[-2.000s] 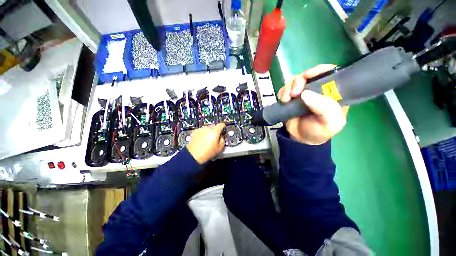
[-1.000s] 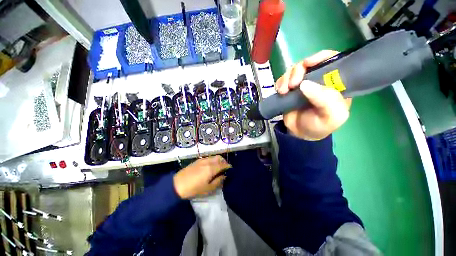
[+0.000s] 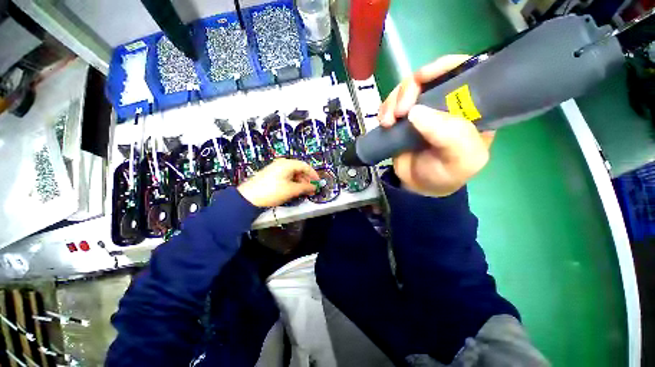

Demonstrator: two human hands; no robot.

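A row of several black housings [image 3: 190, 204] lies side by side on the white bench edge, with green circuit boards and thin wires inside. My right hand [image 3: 442, 147] is closed around the grey electric screwdriver [image 3: 531, 82], which has a yellow label. Its dark nose is over the rightmost housing [image 3: 353, 178]; whether it touches a screw cannot be told. My left hand [image 3: 281, 182] is over the housings left of that, its fingertips on a small green piece [image 3: 315, 186] at the near end of the second housing from the right.
Blue bins [image 3: 237, 82] of small silver screws stand behind the housings. A red bottle-shaped object [image 3: 368, 39] and a clear bottle [image 3: 314, 25] are at their right. A green conveyor belt [image 3: 531, 236] runs at right. A white machine [image 3: 43, 251] stands at left.
My left hand has come up from my lap onto the housings and now has a small green piece at its fingertips. The bench has shifted left in view. My right hand still holds the screwdriver.
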